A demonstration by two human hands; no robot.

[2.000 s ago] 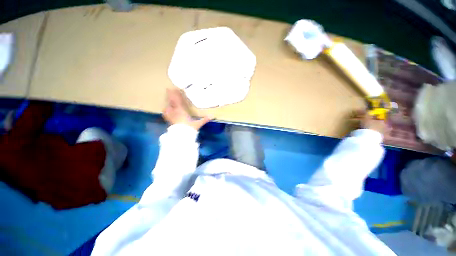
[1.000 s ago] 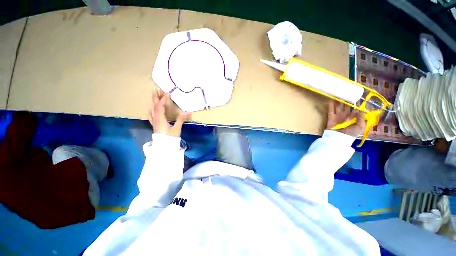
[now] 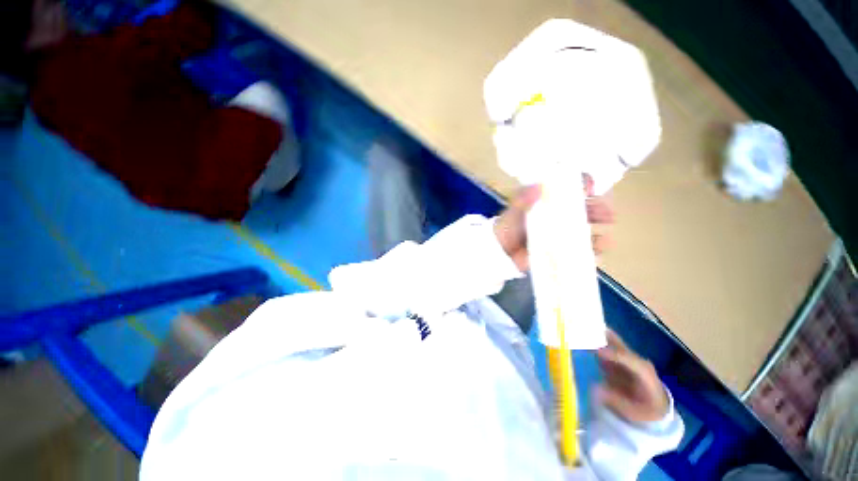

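Note:
The white many-sided panel (image 3: 611,99) lies overexposed on the cardboard-covered bench. The caulking gun (image 3: 567,282) extends from the panel's near edge back towards my body; its white cartridge and yellow rear frame show, and its nozzle is lost in glare. My left hand (image 3: 517,228) is around the front of the cartridge, thumb side on the left and fingers showing on the right. My right hand (image 3: 630,379) is blurred beside the gun's rear; its grip on the handle or trigger is unclear. A crumpled white wad (image 3: 755,161) lies on the bench right of the panel.
The cardboard-covered bench (image 3: 696,272) runs diagonally, with the dark green conveyor (image 3: 701,47) beyond it. A brown-red patterned mat (image 3: 786,390) is at lower right, beside a pale stack (image 3: 837,423). A person in dark red (image 3: 150,122) is at upper left. A blue frame (image 3: 103,395) stands lower left.
The gun has moved from the bench's right side to between my body and the panel. My left hand has left the panel's edge and taken the cartridge. The view has turned.

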